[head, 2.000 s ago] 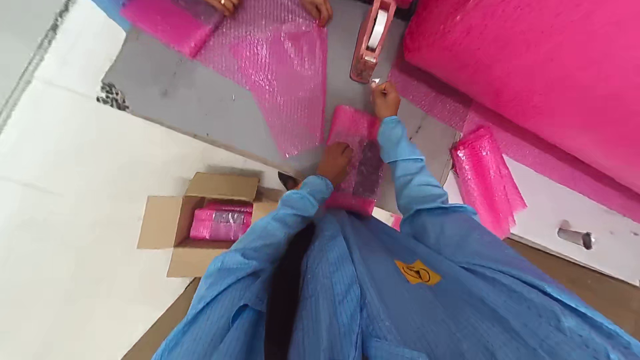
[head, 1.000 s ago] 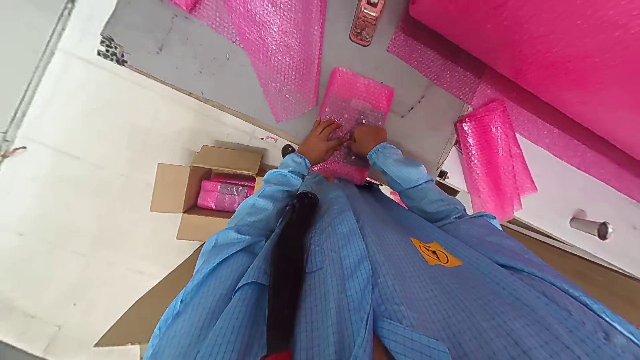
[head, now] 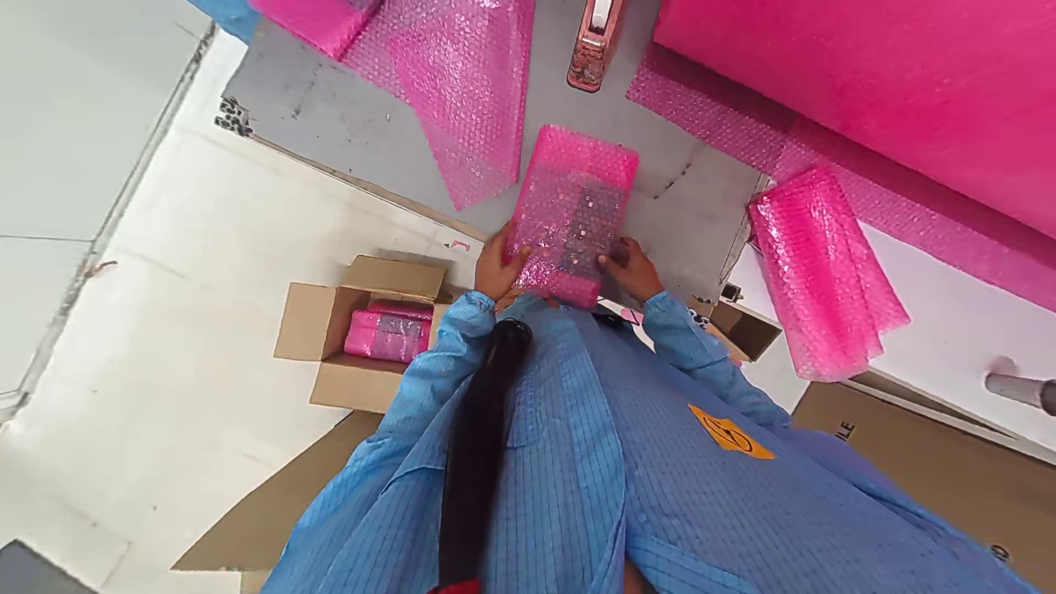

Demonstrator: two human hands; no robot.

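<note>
A flat package in pink bubble wrap (head: 569, 219) lies at the near edge of the grey worktable, with a dark item showing through the wrap. My left hand (head: 500, 264) grips its left edge, thumb on top. On the opposite edge my right hand (head: 634, 268) holds it, the thumb pressing on the wrap. Beyond the package stands a pink tape dispenser (head: 592, 58), cut by the top of the view. An open cardboard box (head: 355, 384) at lower left holds pink-wrapped packages (head: 388, 334).
Loose pink bubble wrap sheets (head: 470, 107) lie at the table's back left. A large pink bubble wrap roll (head: 866, 82) fills the upper right. Folded pink bubble wrap (head: 825, 272) rests at the right edge, near a metal tube (head: 1019, 388). Flattened cardboard (head: 280, 495) leans below the box.
My right hand has left the tape dispenser area and come back to the package. My hands, together on top of the wrap one second ago, are now apart at its two sides.
</note>
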